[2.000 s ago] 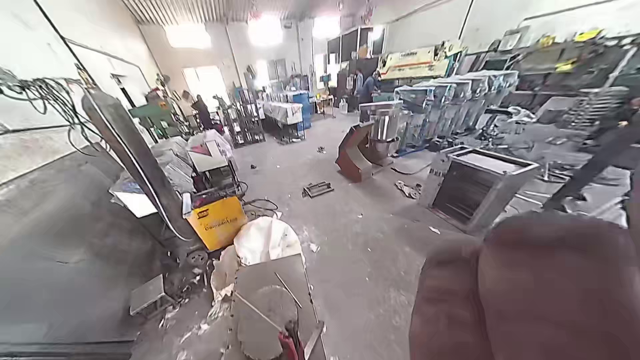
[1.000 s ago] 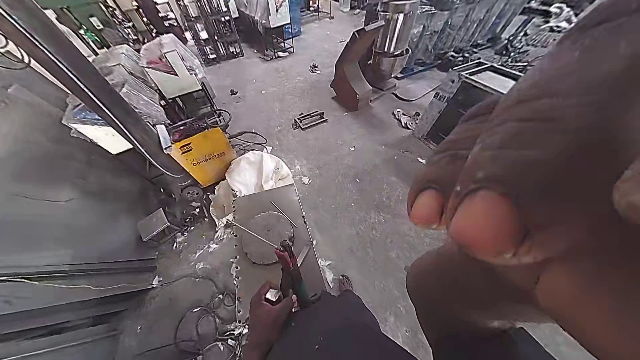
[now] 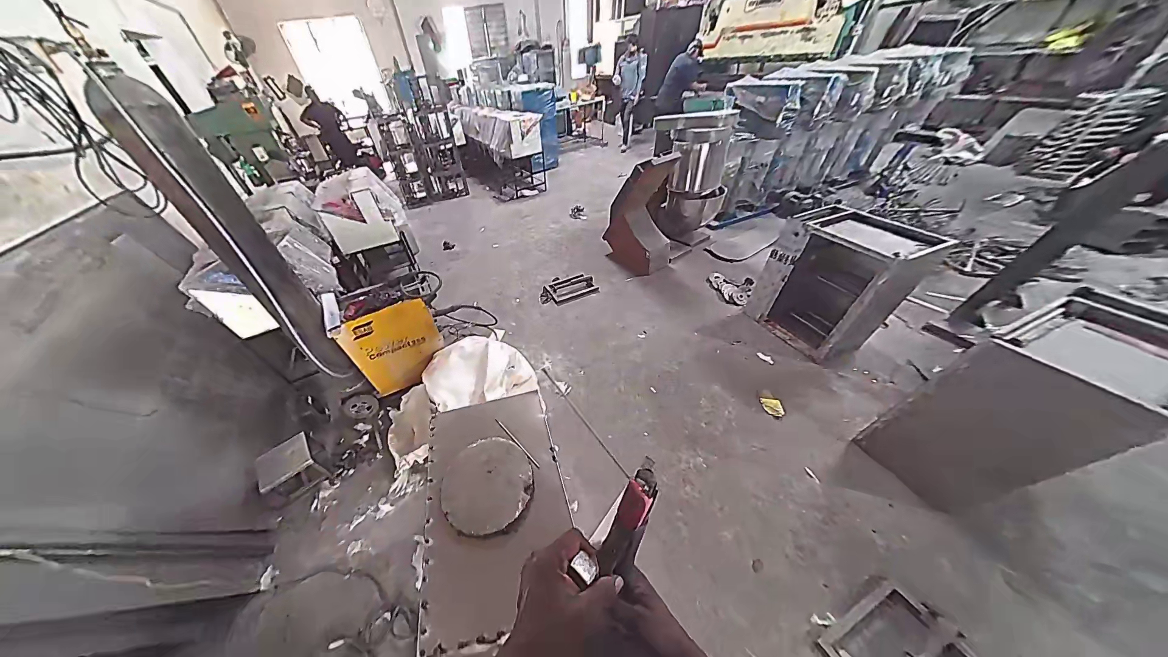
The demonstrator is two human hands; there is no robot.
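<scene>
At the lower middle, my left hand (image 3: pixel 593 598) is closed around a welding electrode holder (image 3: pixel 634 511) with red on its jaws. A thin electrode (image 3: pixel 589 424) extends from the jaws up and to the left, over the floor. A small pale thing, not clear in kind, shows at the fingers. Just left of the hand lies a long metal panel (image 3: pixel 488 584) with dark spots along its edges. On it are a round disc (image 3: pixel 488 486) and a thin loose rod (image 3: pixel 517 443). A white sack (image 3: pixel 479 370) lies at the panel's far end. My right hand is not in view.
A yellow welding machine (image 3: pixel 390 345) and a tall gas cylinder (image 3: pixel 210 210) stand at the left. Metal cabinets (image 3: pixel 1022 411) stand right, with a frame (image 3: pixel 890 630) on the floor. A mixer-like machine (image 3: pixel 698 169) stands farther back. Several people (image 3: pixel 630 87) are in the background.
My right hand, large and close to the camera in both earlier frames, has left the view. The holder in my left hand now appears right of the panel; a second ago it was over it. The view has tilted up.
</scene>
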